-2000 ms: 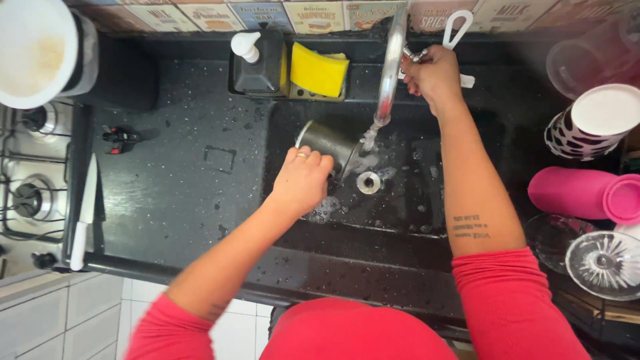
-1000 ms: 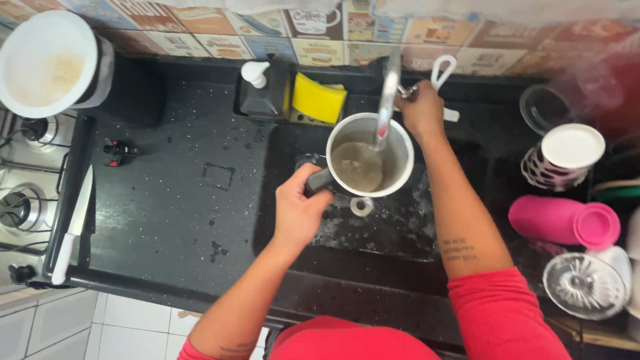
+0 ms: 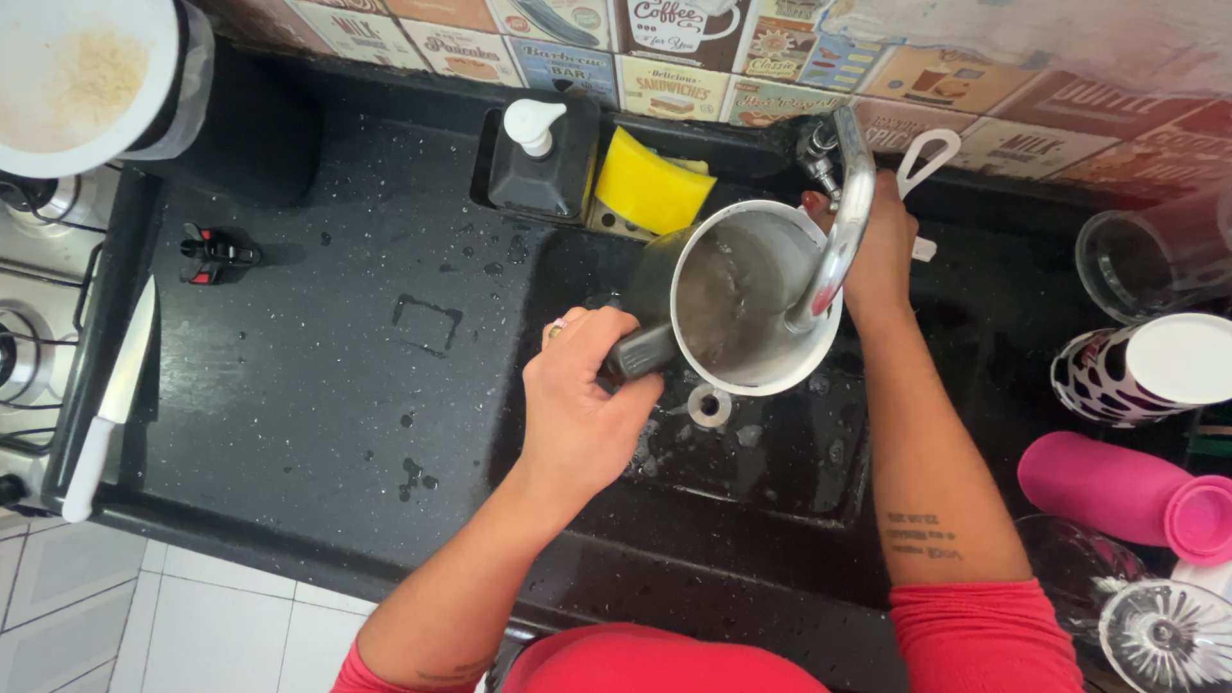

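My left hand (image 3: 582,399) grips the black handle of a metal pot (image 3: 685,289), dark outside and pale inside, held upright over the black sink (image 3: 770,472). Water is in the pot, and the curved metal faucet spout (image 3: 849,226) reaches over its right rim. Behind the spout, my right hand (image 3: 881,241) is at the faucet's tap; its fingers are partly hidden, so their hold is unclear. Below the pot the round drain (image 3: 709,405) shows. A yellow sponge (image 3: 654,183) rests behind the pot, beside a black soap dispenser (image 3: 546,159) with a white pump.
A white-handled knife (image 3: 114,404) lies at the counter's left edge, near a black-and-red clip-like object (image 3: 218,254) and the stove (image 3: 38,318). A white-lidded container (image 3: 87,77) stands behind. At the right are a pink bottle (image 3: 1121,491), a patterned cup (image 3: 1107,375) and glassware (image 3: 1165,630).
The pot was tipped on its side low in the sink two seconds ago; it is now upright under the spout, with water inside. My right hand has stayed by the tap.
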